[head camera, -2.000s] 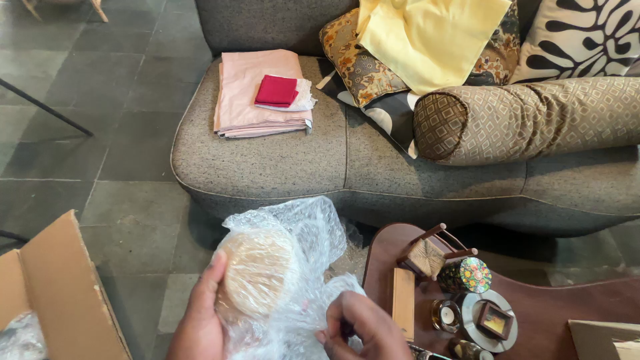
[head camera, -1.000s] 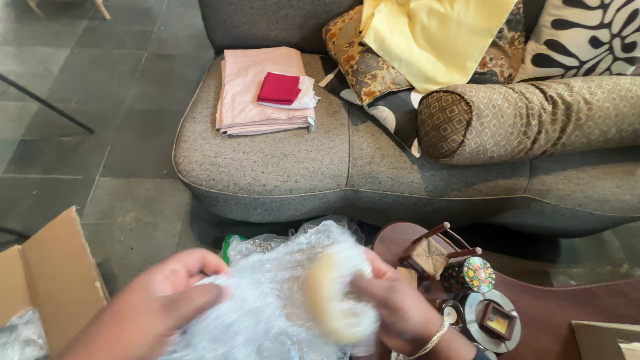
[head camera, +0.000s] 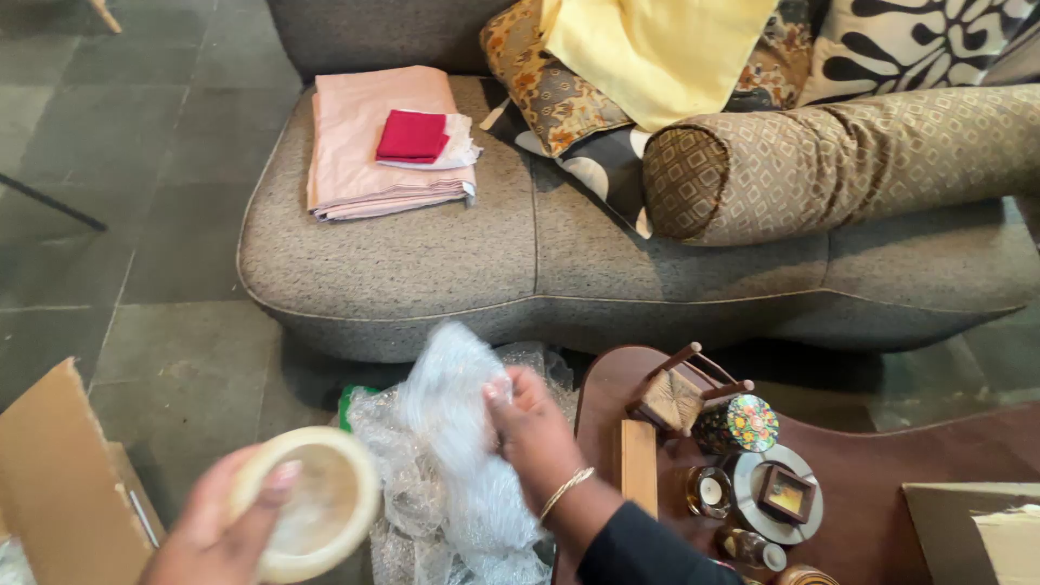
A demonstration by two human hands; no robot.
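My left hand point(head camera: 236, 520), low at the left, grips a round cream-coloured bowl point(head camera: 357, 516) by its rim, with the thumb over the edge and the hollow side facing me. My right hand point(head camera: 532, 439), with a twisted bracelet at the wrist and a dark sleeve, pinches a motion-blurred sheet of clear bubble wrap point(head camera: 459, 398) to the right of the bowl. The bowl and the sheet are apart. More crumpled bubble wrap point(head camera: 406, 487) lies below and behind the sheet, with a bit of green material at its edge.
An open cardboard box point(head camera: 65, 487) stands at lower left. On the brown wooden table point(head camera: 853, 463) are a miniature chair point(head camera: 670, 398), a floral container point(head camera: 739, 422), a candle holder point(head camera: 708, 491) and a small frame point(head camera: 786, 494). Behind is a grey sofa point(head camera: 390, 268) with folded cloths point(head camera: 349, 138) and cushions.
The round bowl, seen through plastic two seconds ago, is now unwrapped. It was by my right hand one second ago and is now in my left, while my right hand holds the bubble wrap.
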